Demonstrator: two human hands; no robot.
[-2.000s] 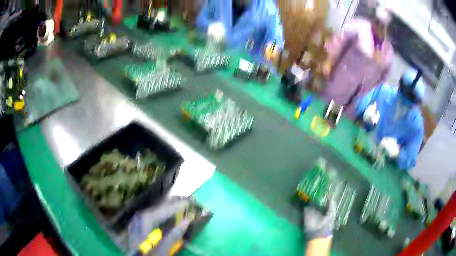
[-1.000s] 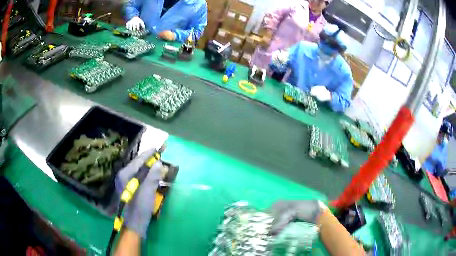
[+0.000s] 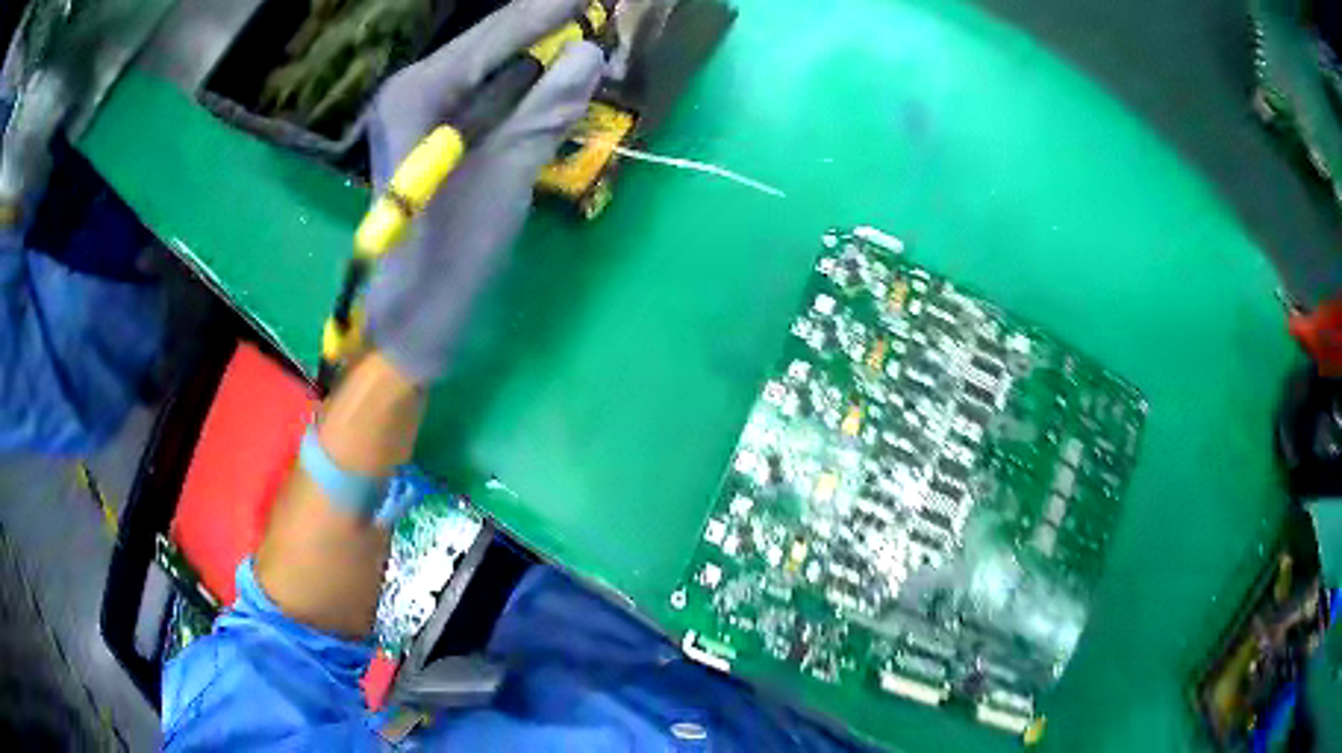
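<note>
My left hand (image 3: 471, 221), in a grey glove with a light blue wrist strap, holds the yellow-and-black banded soldering iron (image 3: 405, 191) at the upper left. The iron's tip end is at the dark stand, and its tip cannot be made out. The yellow sponge (image 3: 589, 152) lies beside the hand. A thin silver-white solder wire (image 3: 699, 168) reaches from the sponge over the mat. The green circuit board (image 3: 920, 486) lies flat on the green mat, with nothing touching it. My right hand is not in view.
A black bin (image 3: 280, 111) of dull green pieces stands at the upper left. A red tray (image 3: 243, 471) with a small board (image 3: 427, 566) is below the table edge. A blue sleeve of another person (image 3: 52, 346) is at the left. The dark belt (image 3: 1177, 88) runs at the upper right.
The view has turned down towards the mat. The circuit board, earlier blurred under my right hand, now lies free. My right hand has left the view. My left hand still holds the iron.
</note>
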